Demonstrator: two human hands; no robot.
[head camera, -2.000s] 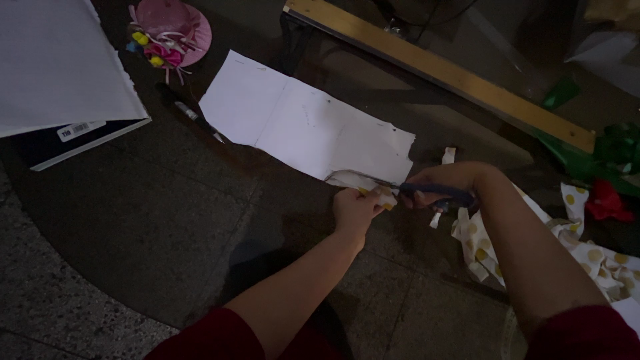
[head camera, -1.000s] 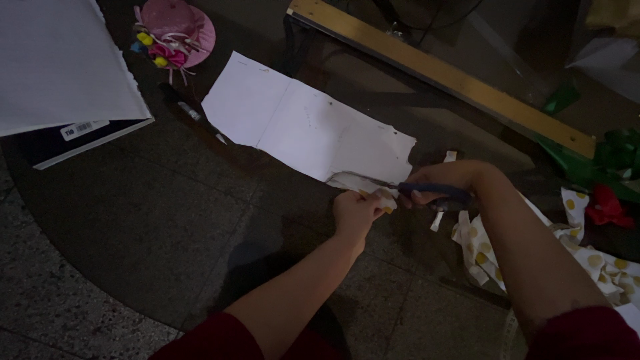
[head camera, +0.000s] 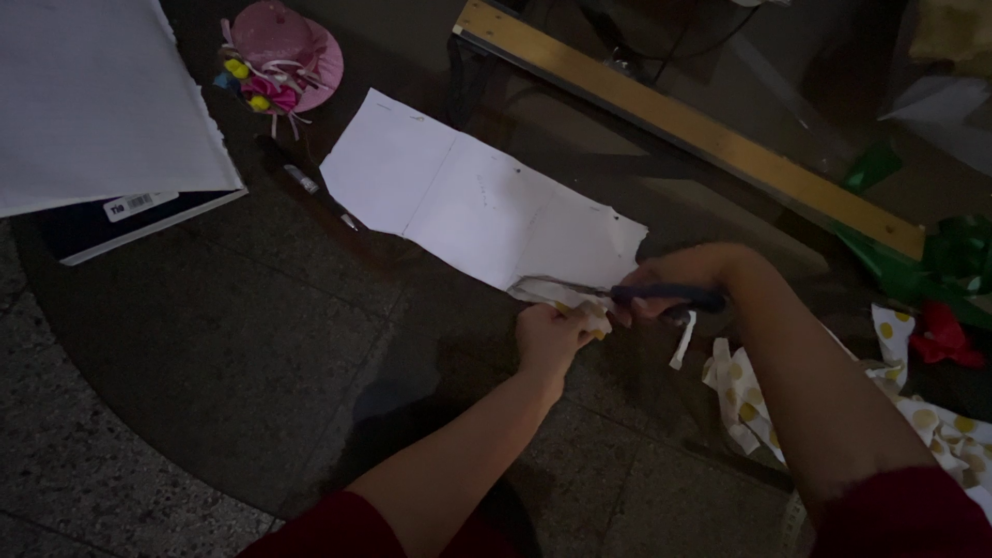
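Note:
My left hand (head camera: 549, 335) pinches a small piece of white fabric with yellow dots (head camera: 585, 310). From the right, my right hand (head camera: 659, 291) grips dark-handled scissors (head camera: 670, 293), whose blades point left along the upper side of that piece. Just beyond the blades lies a creased white paper sheet (head camera: 473, 198) with small dark marks; its lower right part meets the scissors and my right fingers. A narrow white strip (head camera: 683, 341) lies below my right hand. More dotted fabric (head camera: 926, 422) is crumpled at the right, partly hidden by my right forearm.
A pink decorated miniature hat (head camera: 287, 58) and a pen (head camera: 302, 180) lie left of the sheet. White paper (head camera: 93, 101) covers part of a dark book (head camera: 147, 221). A wooden bar (head camera: 690, 124) crosses behind. A red flower (head camera: 947, 337) and green material (head camera: 961, 248) are at the right.

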